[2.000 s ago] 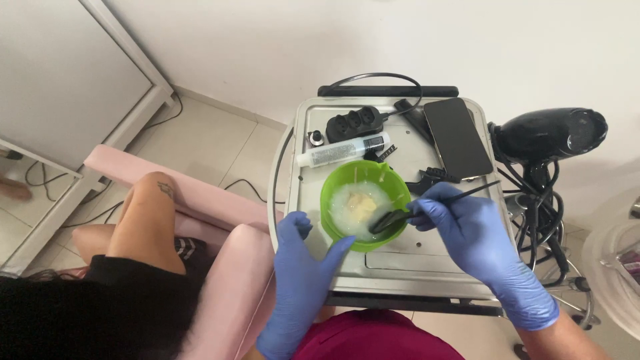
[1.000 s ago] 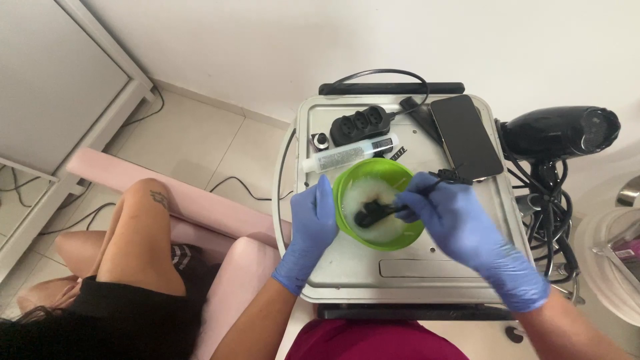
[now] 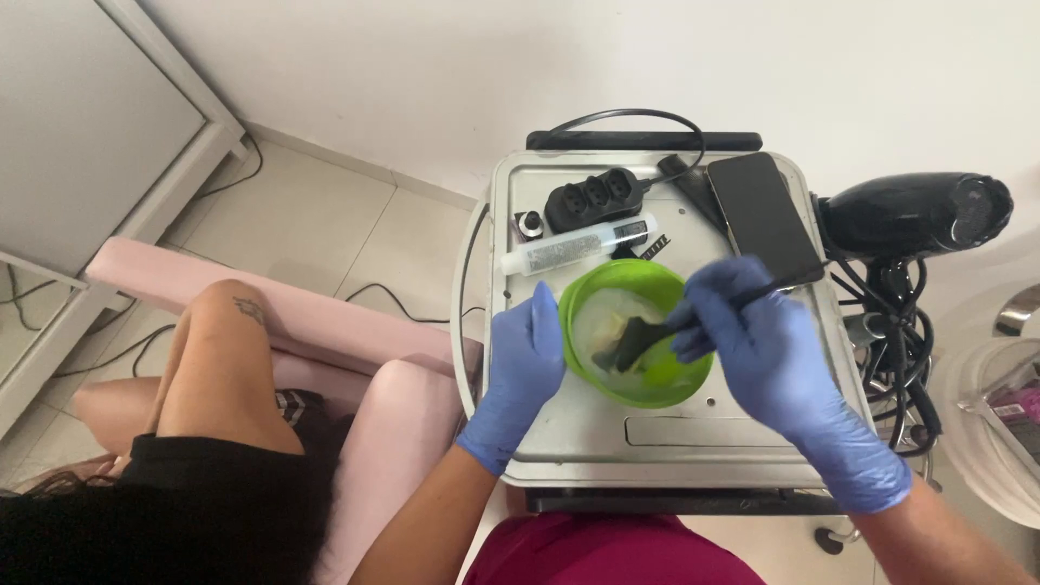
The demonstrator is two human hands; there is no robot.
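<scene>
A green plastic bowl (image 3: 581, 325) stands on a metal trolley tray, tilted slightly, with a milky mixture (image 3: 601, 313) and a pale yellowish lump inside. My left hand (image 3: 524, 366), in a blue glove, grips the bowl's left rim, thumb upward. My right hand (image 3: 747, 341), gloved too and slightly blurred, is closed around the handle of a black tint brush (image 3: 642, 337). The brush head is down in the mixture, and its thin handle end points up to the right, over a smartphone. Its bristles are partly covered by the mixture.
On the tray (image 3: 569, 455) lie a power strip (image 3: 593, 199), a clear labelled tube (image 3: 577, 244), a small bottle (image 3: 530, 225), a black clip and the smartphone (image 3: 764, 211). A hair dryer (image 3: 918, 213) hangs at the right. A person (image 3: 219, 382) sits in a pink chair (image 3: 398, 439) at the left.
My left hand, open beside the bowl two seconds ago, has closed on its rim. The brush head has moved within the bowl, held by my right hand throughout.
</scene>
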